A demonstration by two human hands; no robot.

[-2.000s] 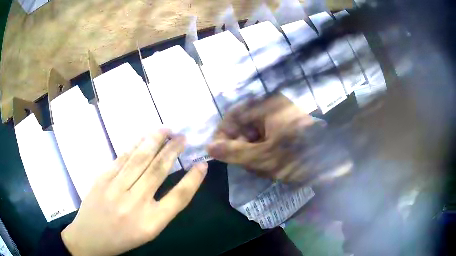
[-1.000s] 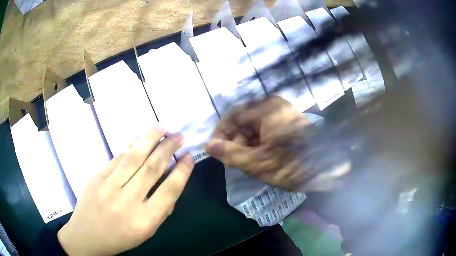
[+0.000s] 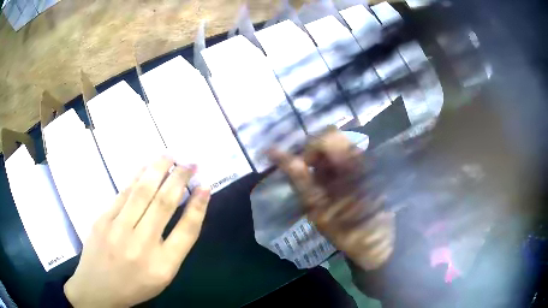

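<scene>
Several white boxes lie in an overlapping row, their end flaps standing up at the far end. My left hand rests flat with fingers spread, fingertips on the lower ends of the boxes. A small printed label is on the lower edge of the box beside its fingertips; another label is on the leftmost box. My right hand is blurred, above a curled label sheet with rows of black print. What its fingers hold cannot be made out.
A tan-brown board lies beyond the row. The boxes stand on a dark green table. A pink patch shows at the lower right. A dark blur and smear cover the right side of the view. A pale printed sheet is at the top left.
My right hand has moved right, away from the label on the box's lower edge, and is now over the label sheet. The view has shifted slightly; my left hand stays on the boxes.
</scene>
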